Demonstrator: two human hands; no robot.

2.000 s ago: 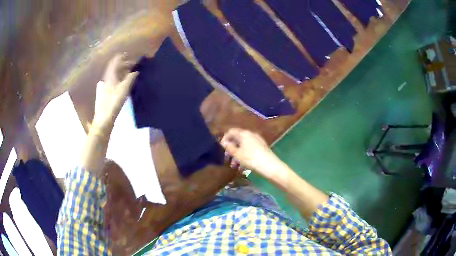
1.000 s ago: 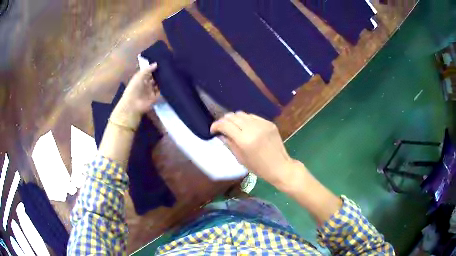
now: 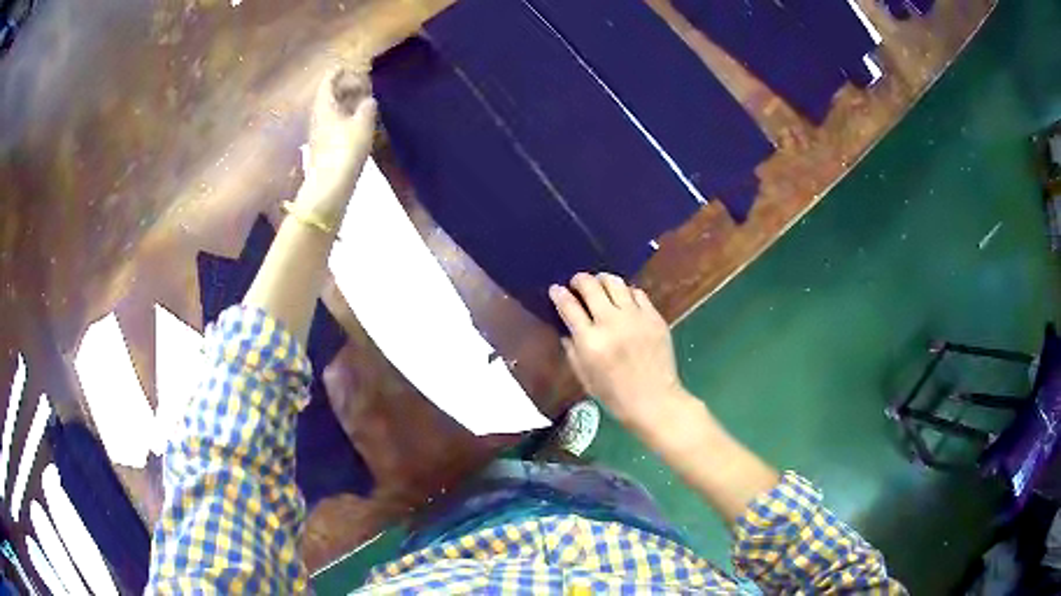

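Note:
A dark navy curved panel (image 3: 471, 175) lies on the brown table (image 3: 512, 349), close beside other navy panels (image 3: 617, 93). My left hand (image 3: 343, 116) is at its upper left corner; whether its fingers grip the cloth I cannot tell. My right hand (image 3: 611, 338) rests with bent fingers at its lower end, near the table edge. A white curved piece (image 3: 407, 314) with a small notch lies flat between my forearms. Another navy piece (image 3: 332, 431) lies partly under my left forearm.
White pieces (image 3: 113, 390) and narrow white strips (image 3: 70, 530) lie at the left, beside a dark navy piece (image 3: 99, 501). The table edge curves along the right. A dark metal frame (image 3: 960, 402) stands on the green floor (image 3: 791, 338).
The navy piece held folded over the white one now lies flat against the neighbouring panels. The white piece lies uncovered on the table. My left hand has moved up, my right hand slightly right.

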